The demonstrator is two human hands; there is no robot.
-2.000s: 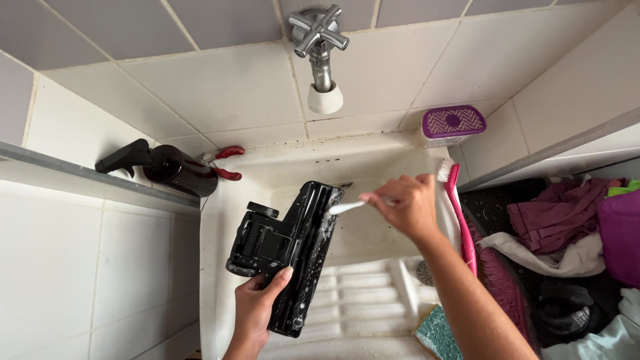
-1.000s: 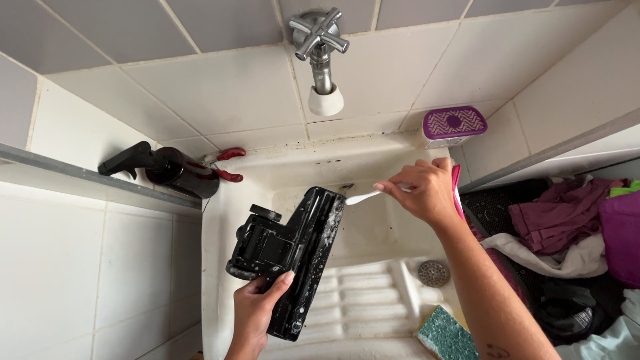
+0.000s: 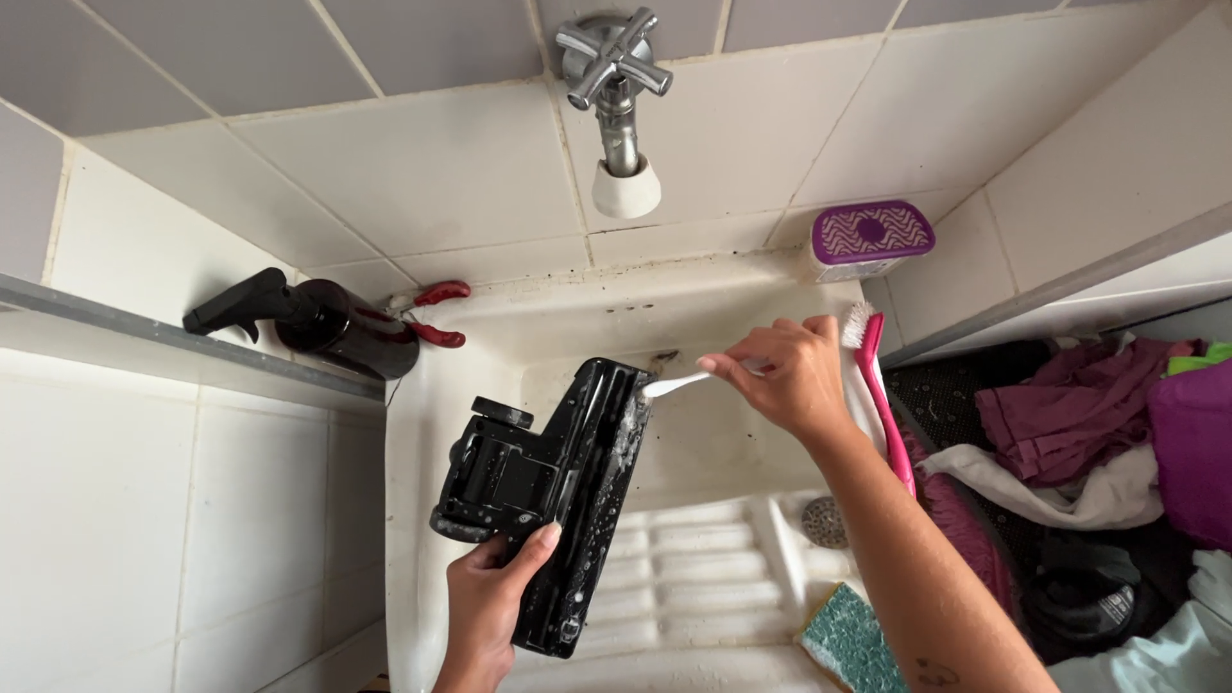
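Note:
My left hand [image 3: 496,592] grips a black plastic vacuum cleaner floor head [image 3: 568,500] near its lower end, thumb on top. The floor head is tilted over the laundry sink, with white foam and droplets along its right side. Pinched in my right hand [image 3: 784,371] is a slim white-handled tool, probably a toothbrush [image 3: 679,384]; its tip touches the foamy edge near the upper end of the floor head, and its bristles are not clear to see. A pink scrubbing brush with white bristles [image 3: 890,414] lies on the sink's right rim, beside my right forearm.
The white sink [image 3: 419,577] has a ribbed washboard and a drain strainer [image 3: 824,522]. A tap [image 3: 618,115] overhangs it. Around it are a sponge [image 3: 852,637], a purple-lidded tub [image 3: 871,241], a dark spray bottle [image 3: 346,327], red-handled pliers or cutters [image 3: 440,335] and clothes [image 3: 1059,414].
My right hand has moved the white tool along the foamy side of the floor head, away to its upper end. My left hand keeps its grip.

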